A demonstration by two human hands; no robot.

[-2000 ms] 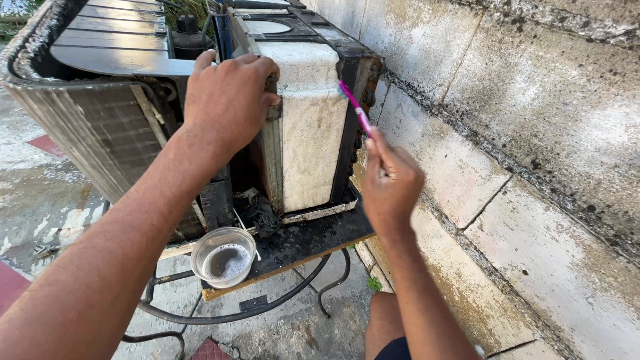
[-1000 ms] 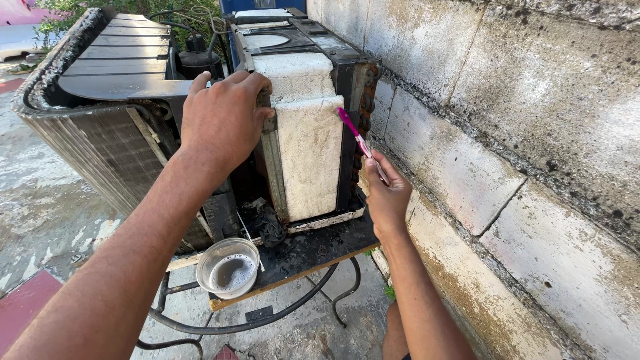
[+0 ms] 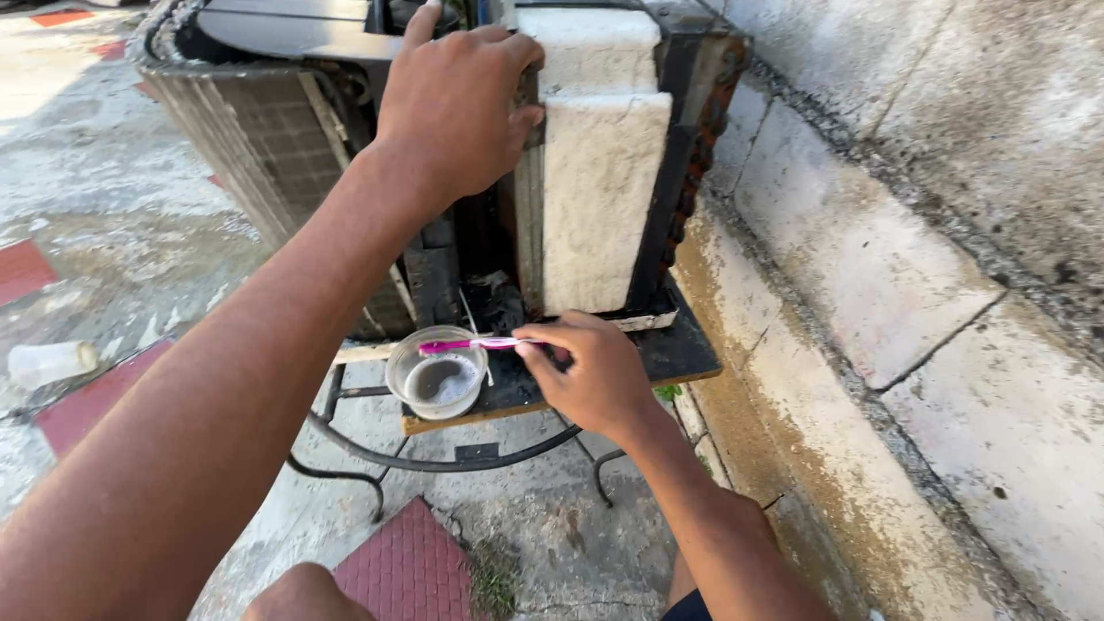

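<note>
My left hand [image 3: 457, 103] rests on the top edge of a metal side plate, beside a dirty white foam block [image 3: 604, 198] in an opened air conditioner unit. Its fingertips curl over the edge. My right hand [image 3: 591, 371] pinches the handle of a pink and white toothbrush [image 3: 483, 343], held level with its head over a clear plastic cup [image 3: 438, 379]. Grayish, foamy liquid fills the bottom of the cup, which sits at the front edge of a dark board. A thin white stick leans by the cup's rim.
A finned condenser coil [image 3: 259, 155] curves at the left of the unit. The board [image 3: 690, 345] lies on a black metal stand [image 3: 483, 461]. A stained block wall [image 3: 931, 302] runs close along the right. A white plastic cup [image 3: 53, 364] lies on the concrete floor at the left.
My right hand has moved the toothbrush from the foam block's right edge down and left to over the cup. The left hand keeps its place at the plate.
</note>
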